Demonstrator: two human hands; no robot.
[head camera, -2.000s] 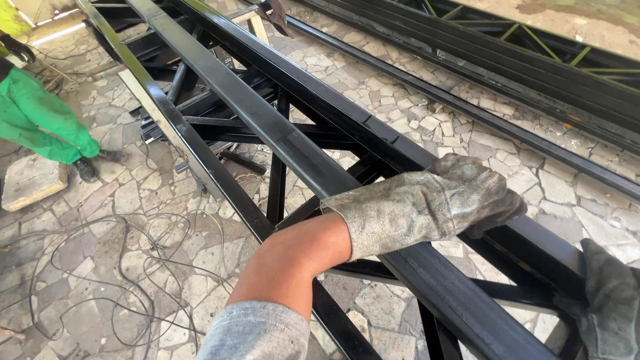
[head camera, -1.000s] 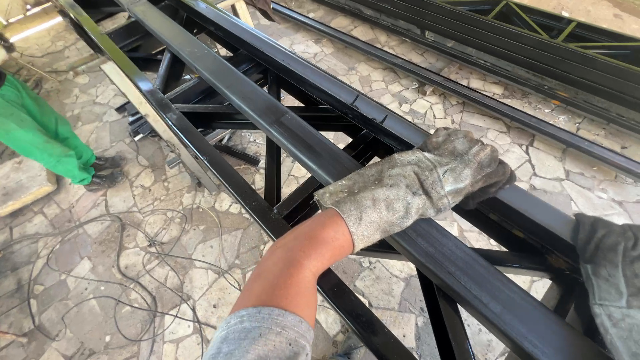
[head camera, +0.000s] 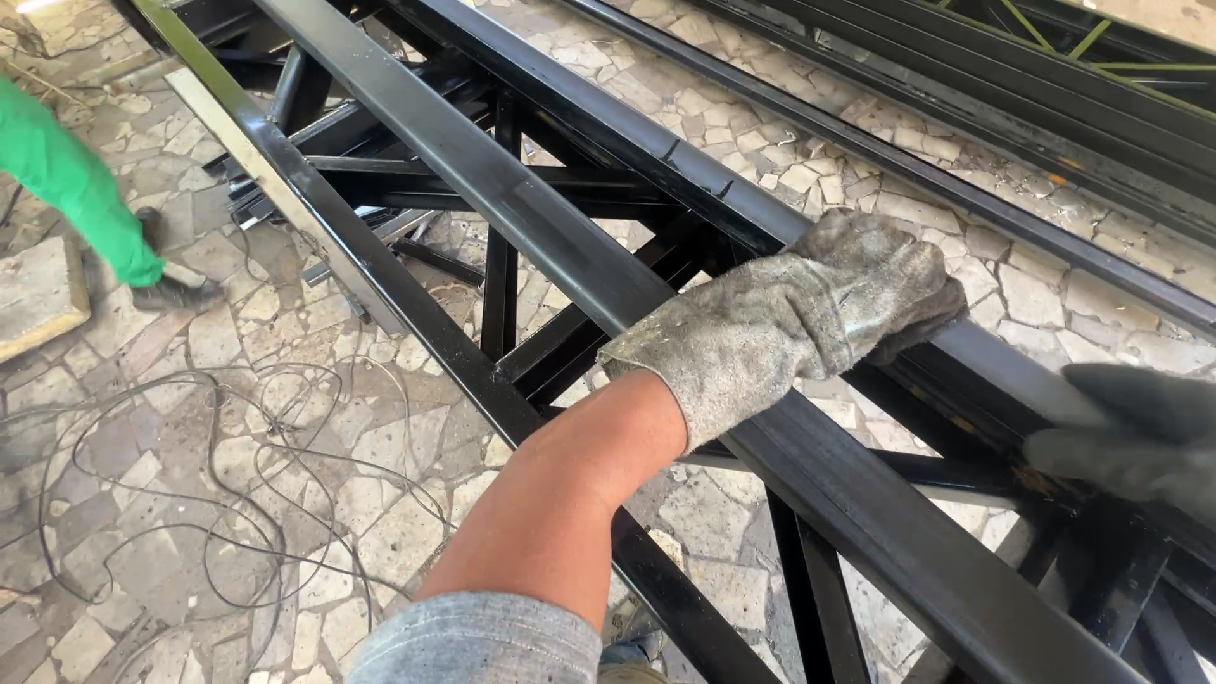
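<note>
My left hand (head camera: 807, 304), in a dirty grey work glove, reaches across the middle beam and rests on the far beam of a black metal truss (head camera: 570, 256). Its fingers curl over that beam's far edge. At the right edge is my right hand (head camera: 1130, 427), gloved as well and blurred, beside the same far beam with its fingers apart. Diagonal braces join the long parallel beams, and more black metal members lie beneath them.
Thin cables (head camera: 275, 475) lie in loops on the stone-paved floor. A person in green trousers (head camera: 81, 180) stands at the left by a pale slab (head camera: 38, 294). Beyond the truss runs a long black bar (head camera: 902, 161), with further black trusses (head camera: 1026, 123) behind it.
My right hand, low at the right edge before, has moved up along the far beam with its fingers now spread. My left hand has stayed on the beam.
</note>
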